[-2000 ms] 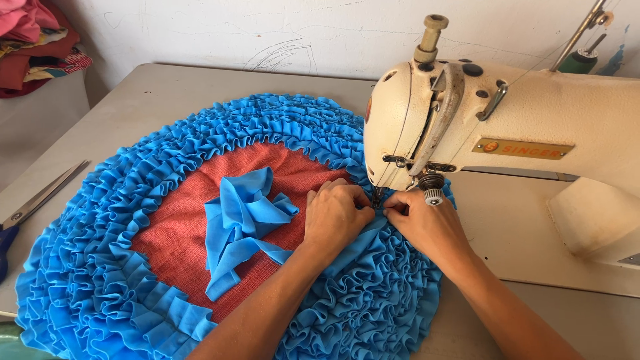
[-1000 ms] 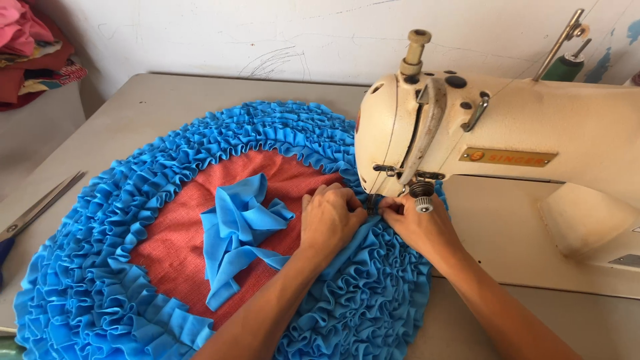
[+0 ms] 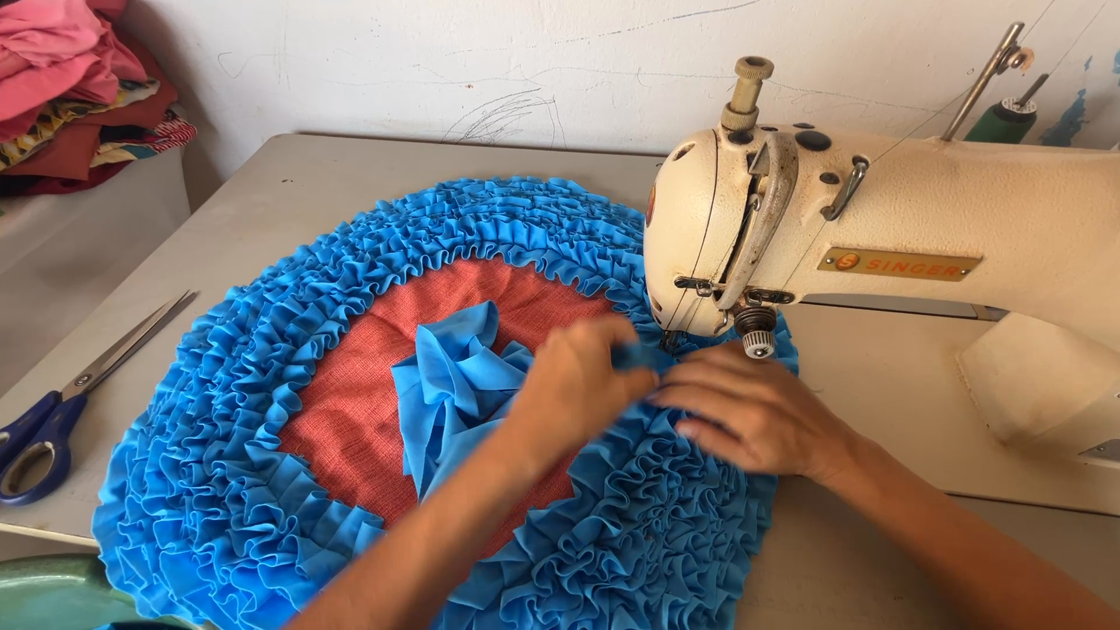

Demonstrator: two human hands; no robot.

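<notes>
A round piece with dense blue ruffles (image 3: 227,411) around a red woven fabric centre (image 3: 350,420) lies under the head of a cream Singer sewing machine (image 3: 892,210). A loose blue fabric strip (image 3: 446,376) is bunched on the red centre. My left hand (image 3: 573,381), blurred, pinches part of the blue strip just left of the presser foot (image 3: 669,339). My right hand (image 3: 752,407) rests over the ruffles below the machine head, fingers reaching toward the left hand; whether it grips the fabric is hidden.
Scissors with blue handles (image 3: 66,402) lie at the table's left side. Folded cloths (image 3: 87,96) are piled at the upper left, and a green basin (image 3: 61,586) shows at the lower left. A green thread spool (image 3: 1002,121) stands behind the machine by the wall (image 3: 394,52).
My left hand has lifted and drawn back a little from the presser foot, with blue fabric in its fingers. The right hand has turned and spread over the ruffles.
</notes>
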